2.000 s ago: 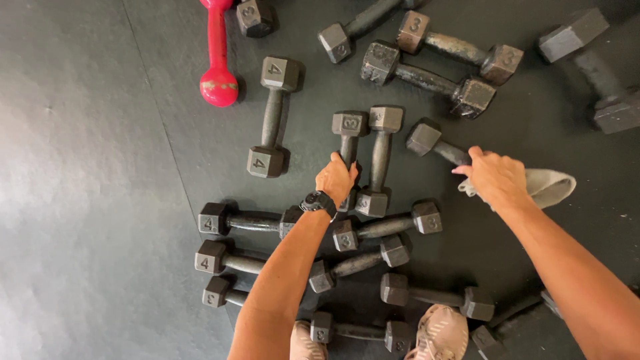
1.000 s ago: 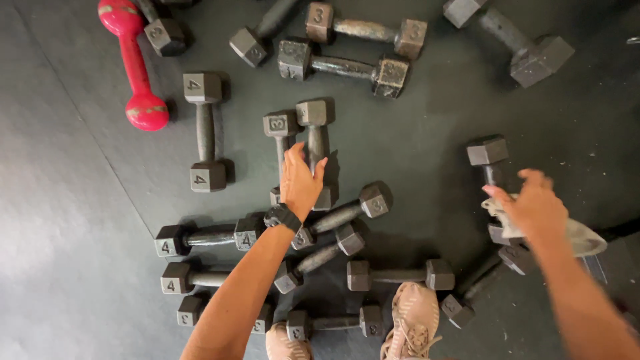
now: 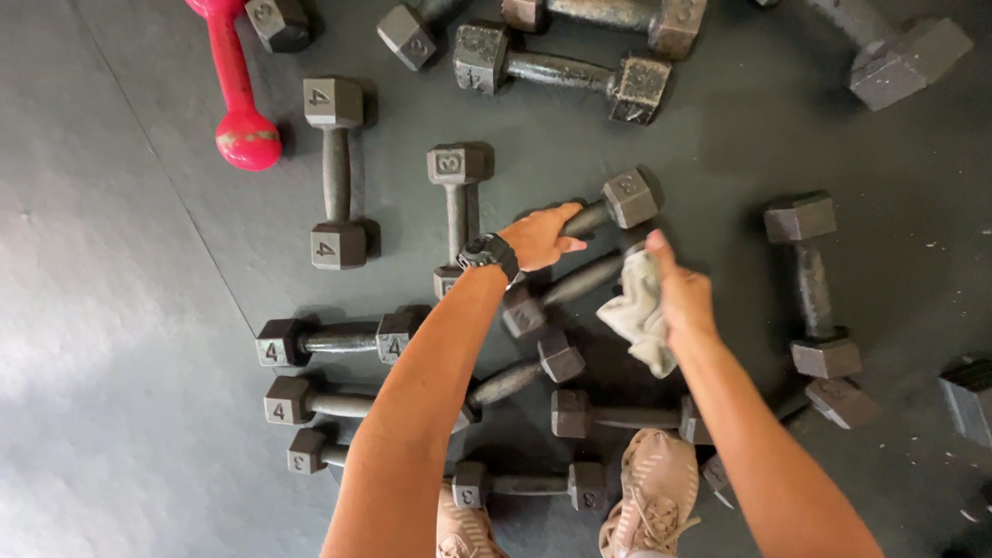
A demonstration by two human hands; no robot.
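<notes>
My left hand (image 3: 542, 239), with a black watch (image 3: 488, 256) on the wrist, is closed around the handle of a gray hex dumbbell (image 3: 630, 198) marked 3, which lies slanted. My right hand (image 3: 683, 298) holds a crumpled whitish cloth (image 3: 639, 314) just right of it, over the end of another slanted hex dumbbell (image 3: 581, 280). Left of my left hand lies an upright-running hex dumbbell (image 3: 457, 209) marked 3, its lower end partly behind my wrist. Another dumbbell (image 3: 814, 287) lies to the right of my right hand.
Several hex dumbbells, among them one marked 4 (image 3: 336, 174) and a worn black one (image 3: 562, 71), lie about on the dark mat (image 3: 178, 310). A pink dumbbell (image 3: 236, 85) is at upper left. My beige shoes (image 3: 655, 484) stand at the bottom, beside a dumbbell (image 3: 531, 486).
The dumbbell under my left hand has turned from upright-running to slanted. My right hand has come left with the cloth, away from the dumbbell at right.
</notes>
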